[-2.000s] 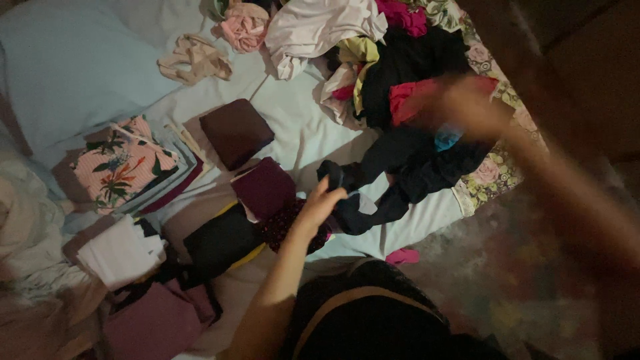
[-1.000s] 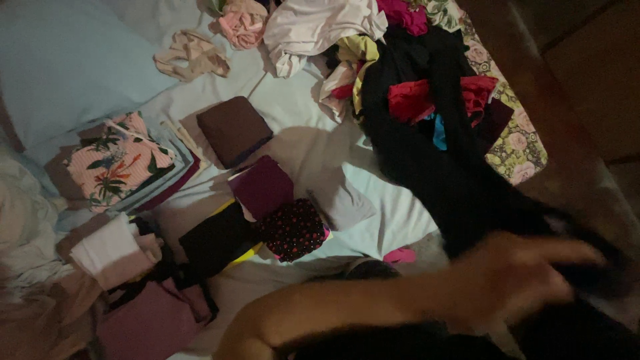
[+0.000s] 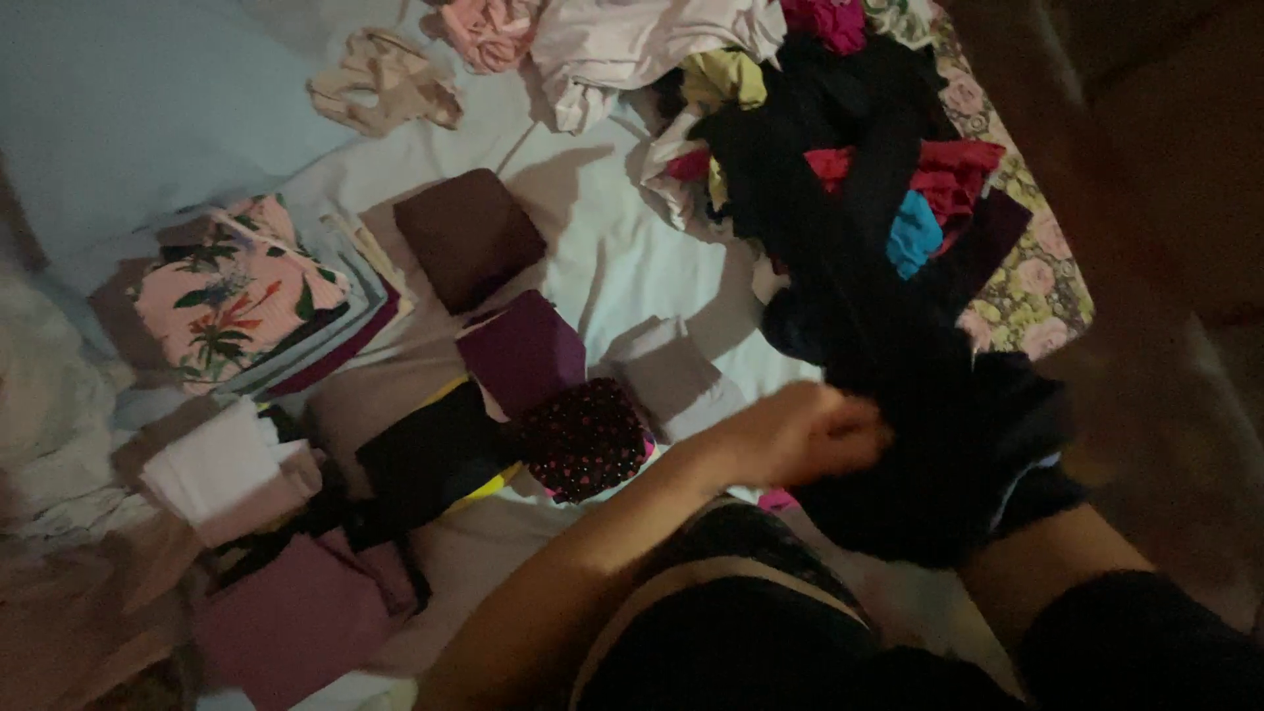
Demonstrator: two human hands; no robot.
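A long black garment [image 3: 918, 434] stretches from the clothes heap down to the lower right. My left hand [image 3: 825, 430], slightly blurred, has its fingers curled on the garment's left edge. My right forearm comes up from the bottom right and its hand is hidden behind or inside the black cloth. Left of my left hand lie a folded grey cloth [image 3: 676, 370], a folded black dotted cloth [image 3: 588, 439], a folded purple cloth [image 3: 523, 351] and a folded black cloth [image 3: 430, 449]. A folded brown cloth [image 3: 469, 237] lies above them.
Loose clothes include a white garment [image 3: 642, 44], a red one [image 3: 953, 178] and a beige one [image 3: 385, 84]. At left are a floral folded stack [image 3: 237, 296], white folded cloth [image 3: 222, 469] and mauve folded cloth [image 3: 296, 617]. The floral mattress edge [image 3: 1047, 257] borders the floor.
My left hand has moved left from the lower right since a second ago. The black garment's lower part, stretched out then, is now bunched closer. The folded grey cloth shows after the first frame.
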